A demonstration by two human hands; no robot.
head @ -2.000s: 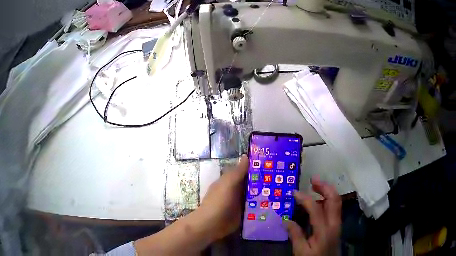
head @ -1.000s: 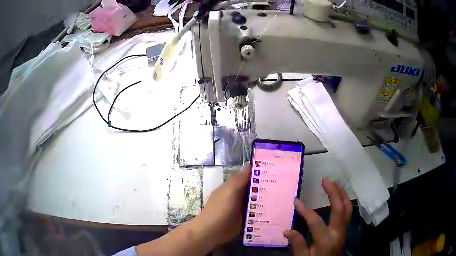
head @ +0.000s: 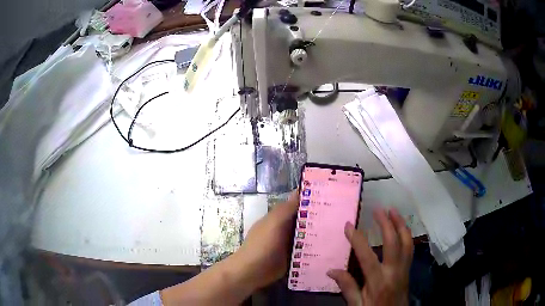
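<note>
A black-edged smartphone (head: pixel 325 230) with a lit pink screen showing a list stands upright in view in front of the needle area. My left hand (head: pixel 272 239) holds it from its left side and from behind; the fingers behind it are hidden. My right hand (head: pixel 376 260) is at the phone's right edge with its fingers apart, the thumb and a fingertip over the screen. I cannot tell if they touch it. It does not hold the phone.
The cream JUKI sewing machine (head: pixel 370 57) stands behind. A stack of white strips (head: pixel 412 173) lies at right, beside blue-handled snips (head: pixel 470 181). White cloth (head: pixel 66 113) is heaped at left. A black cable (head: pixel 179 149) loops on the white table (head: pixel 119 209). A pink tissue pack (head: pixel 134 19) is at the back.
The phone screen has changed from purple with app icons to a pink list. My right thumb and fingertip have moved further over the screen. My left hand keeps its hold.
</note>
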